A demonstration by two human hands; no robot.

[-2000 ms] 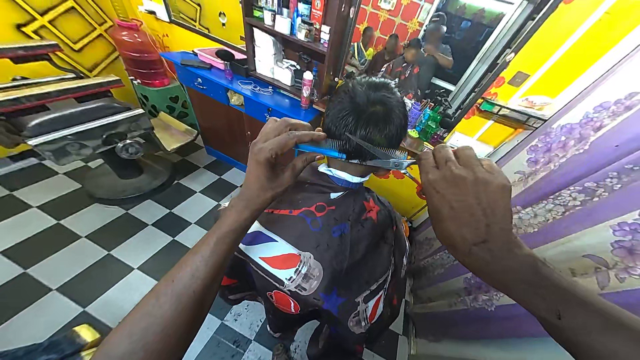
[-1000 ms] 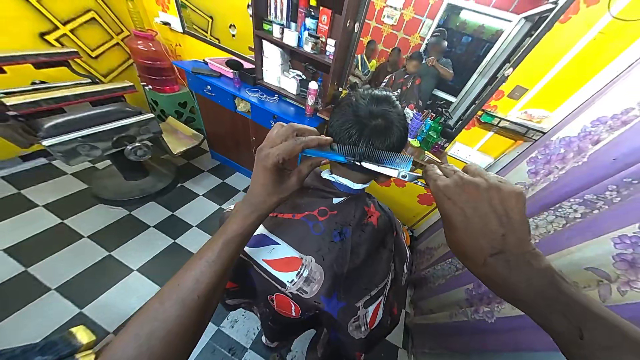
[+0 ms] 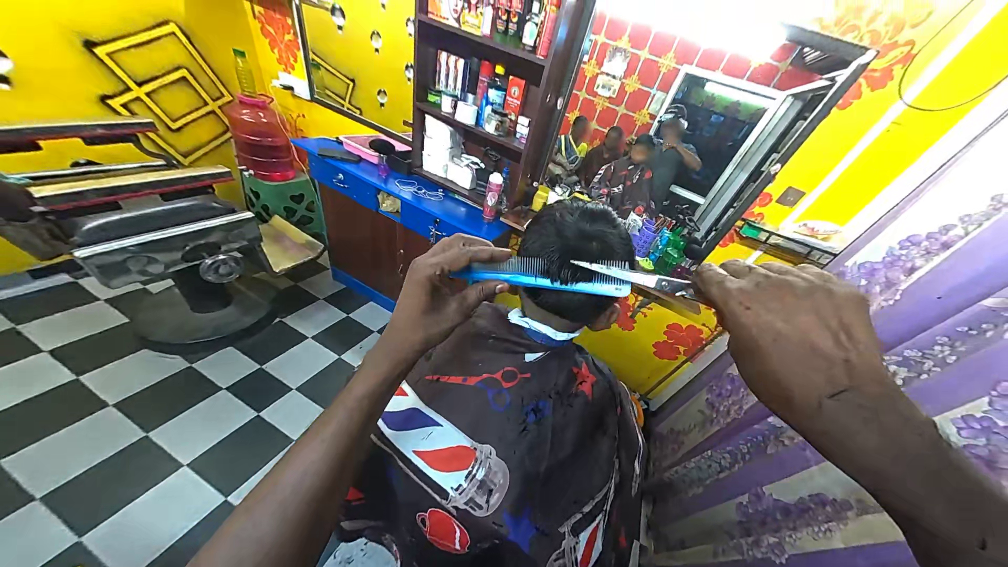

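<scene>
A seated person in a dark printed barber's cape (image 3: 543, 425) faces away from me, with short dark hair (image 3: 579, 224) and a white strip at the neck. My left hand (image 3: 453, 287) grips one end of a blue comb (image 3: 520, 273), which lies across the back of the head with its teeth up. My right hand (image 3: 787, 323) holds metal scissors (image 3: 646, 278); their blades reach left over the comb's teeth into the hair. The fingers in the scissor handles are mostly hidden behind the hand.
A blue-topped counter (image 3: 453, 211) and a shelf unit with bottles (image 3: 480, 130) stand ahead. A mirror (image 3: 669, 118) reflects several people. At left is a barber's chair (image 3: 181, 252) on a checkered floor (image 3: 150, 386). A purple floral curtain (image 3: 787, 472) hangs close on the right.
The comb's teeth stood against the head a second ago too. The scissor blades now angle up and left over the comb. Both hands still hold the same tools.
</scene>
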